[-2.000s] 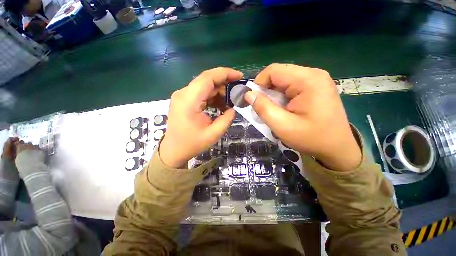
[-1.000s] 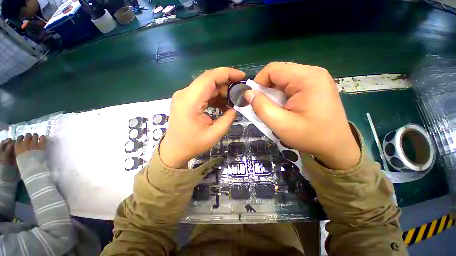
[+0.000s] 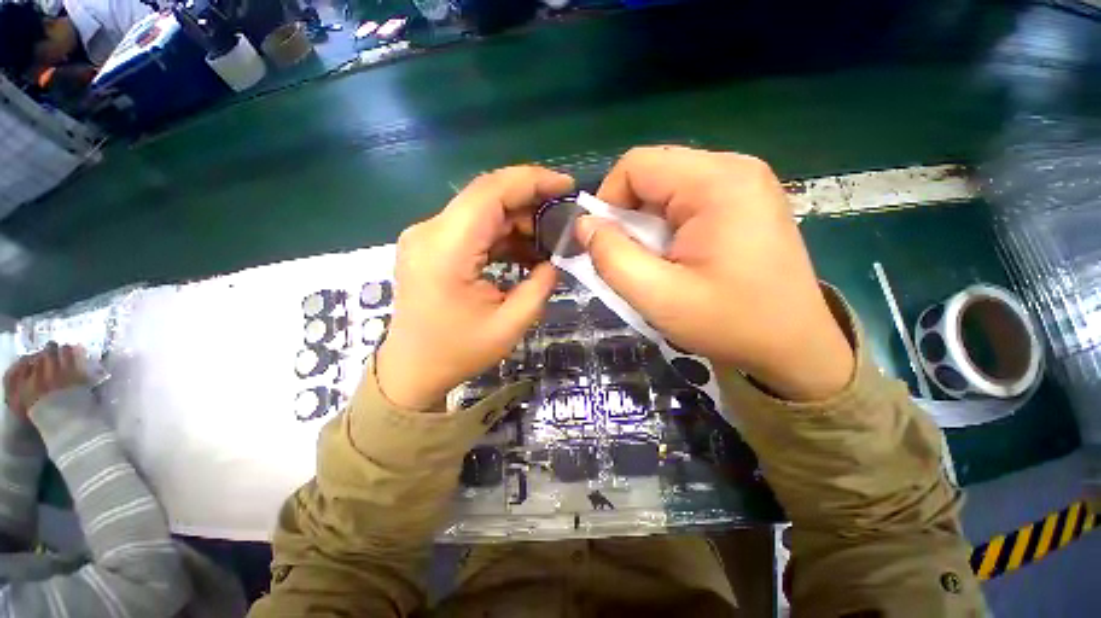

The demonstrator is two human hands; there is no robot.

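My left hand [image 3: 477, 284] holds a small black module [image 3: 554, 225] by its edges between thumb and fingers, above the tray. A dark grey round pad lies on the module's face. My right hand [image 3: 712, 260] grips the white release liner [image 3: 628, 316] at the module's right side, its thumb tip touching the pad area. The liner runs down to the right under my hand, with a dark disc [image 3: 691, 369] on it. Whether the pad is still joined to the liner is hard to tell. The clear blister tray [image 3: 561, 519] with rows of black modules lies below my hands.
Finished modules [image 3: 316, 362] stand in rows on the white work sheet [image 3: 217, 398]. The pad roll [image 3: 992, 342] and a narrow white strip [image 3: 897, 314] are at right, near clear trays [image 3: 1062, 229]. A co-worker's striped sleeve [image 3: 103, 471] is at left; another person is at upper left.
Both hands have shifted slightly left together with the module and liner. The module looks slightly more tilted, its pad face darker. The co-worker's hands at left have moved.
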